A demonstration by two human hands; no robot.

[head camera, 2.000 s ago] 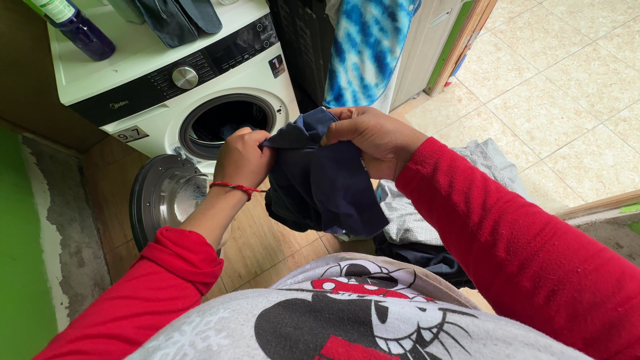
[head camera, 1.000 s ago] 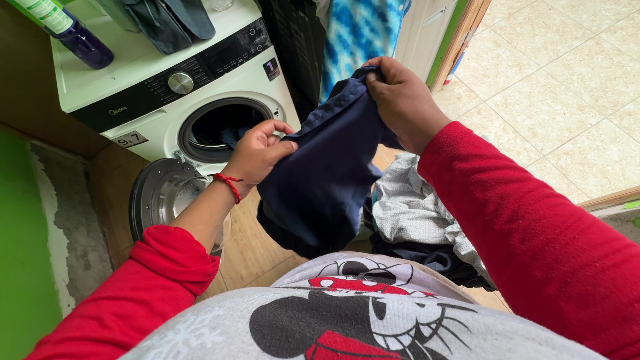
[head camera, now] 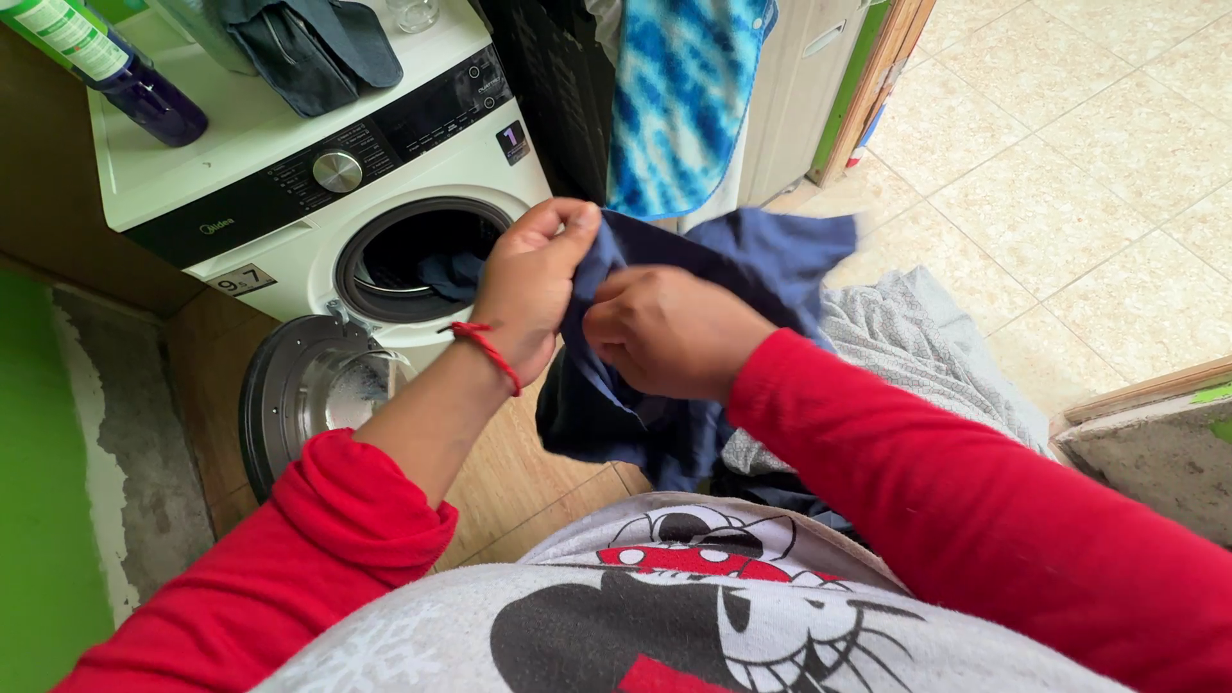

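A navy cloth garment (head camera: 674,241) hangs bunched between my hands, partly blurred, with one end flaring out to the right. My left hand (head camera: 539,279), with a red cord at the wrist, pinches its upper left edge. Against the middle of the cloth, my right hand (head camera: 664,332) is curled closed on a fold. Behind my left hand stands a white front-loading washing machine (head camera: 423,164). Its round door (head camera: 289,395) is swung wide, and dark blue cloth (head camera: 452,276) lies inside the drum.
A purple bottle (head camera: 159,106), a dark blue cloth item (head camera: 308,48) and a glass jar (head camera: 414,12) are on the washer. A blue-and-white towel (head camera: 679,106) hangs beyond. Gray textured cloth (head camera: 914,337) and dark clothes (head camera: 780,491) lie below my right arm. A green wall (head camera: 43,452) borders the left.
My right hand has come down and in toward my left hand. The garment, spread between my hands a second ago, is now bunched and flared to the right.
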